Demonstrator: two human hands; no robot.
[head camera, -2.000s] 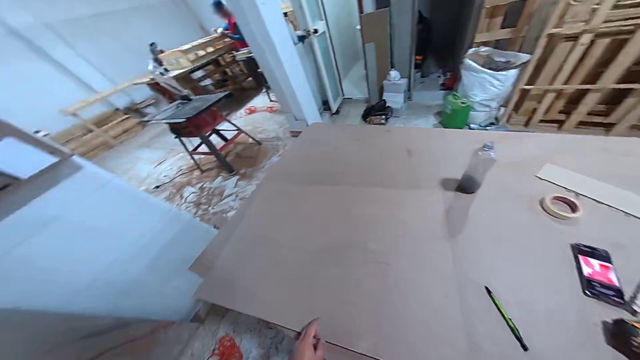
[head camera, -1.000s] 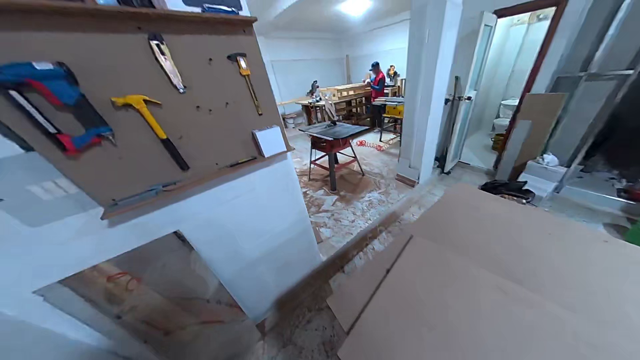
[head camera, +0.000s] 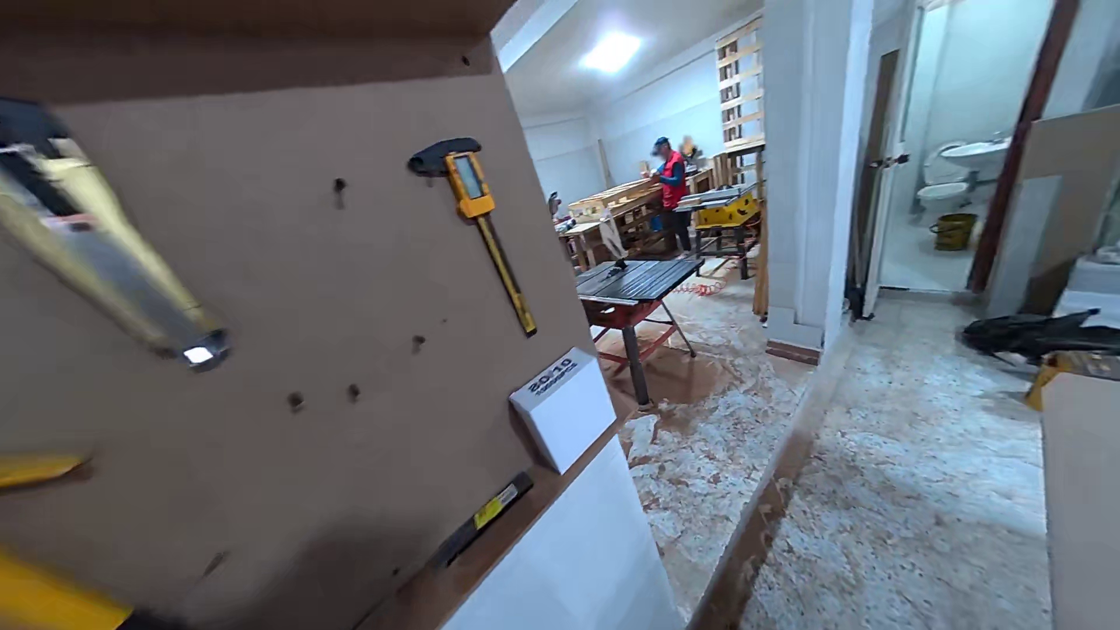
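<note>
Neither of my hands shows in the head view now. Close in front is a brown tool board (head camera: 262, 262). A digital caliper (head camera: 490, 236) with a yellow display housing hangs on its right part. At the left a blurred yellow and grey hand tool (head camera: 105, 245) hangs at a slant, with part of a yellow-handled tool (head camera: 52, 595) below it at the corner. On the board's lower ledge stand a small white box (head camera: 564, 409) bearing print and a dark, narrow tool (head camera: 481, 518) with a yellow label.
A table saw (head camera: 634, 284) stands beyond the board on a dusty floor. Farther back a person in a red vest (head camera: 672, 179) is at a workbench. A white pillar (head camera: 805, 175) and an open bathroom door (head camera: 884, 166) are right of centre. A brown panel's edge (head camera: 1085, 490) is at lower right.
The view has swung from the large brown panel to the tool board, now much nearer. The hand at the panel's edge two seconds ago is out of view.
</note>
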